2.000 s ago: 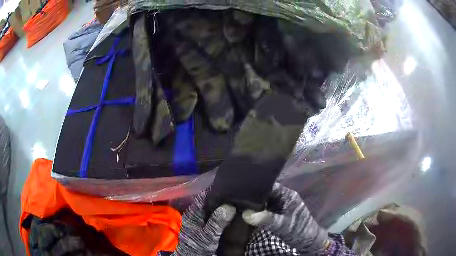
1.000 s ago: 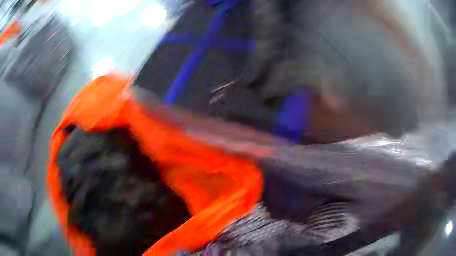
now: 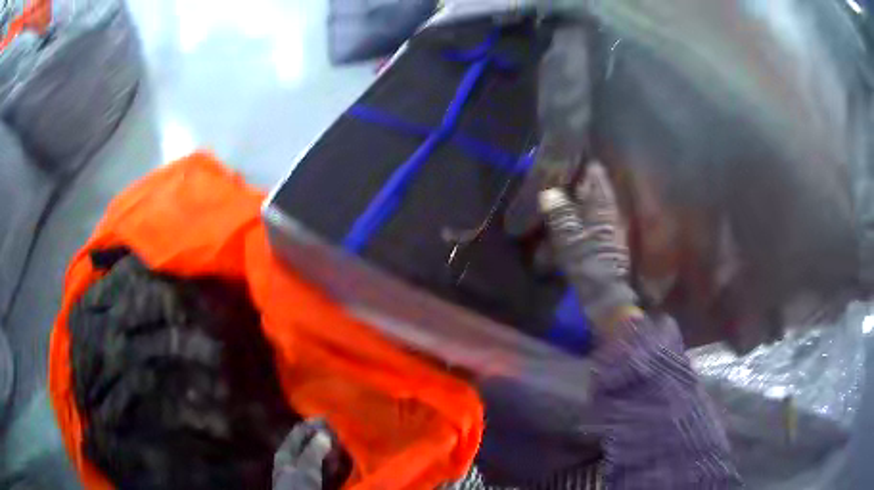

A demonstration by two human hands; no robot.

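Observation:
Camouflage straps [image 3: 690, 163] lie in a blurred heap at the upper right of the black stack. My right hand [image 3: 592, 234], in a striped knit glove, reaches over the stack; its thumb and fingers close around a strap [image 3: 565, 91] at the heap's left edge, though blur softens the grip. My left hand [image 3: 303, 457], gloved, is small and cut off at the bottom edge. It is at the mouth of the orange sack [image 3: 383, 373], beside dark camouflage pieces [image 3: 172, 364]. Whether it holds anything cannot be told.
Blue tie strips [image 3: 417, 167] cross the black stack [image 3: 326, 191], with loose pale thread on it. Clear film [image 3: 786, 368] and a yellow stick-like item [image 3: 790, 419] are at the lower right. Grey sacks [image 3: 72, 96] stand on the left.
The view has swung left toward the orange sack. The strap held by both hands earlier is no longer seen in them. My hands have parted, the right now up at the heap, the left at the sack.

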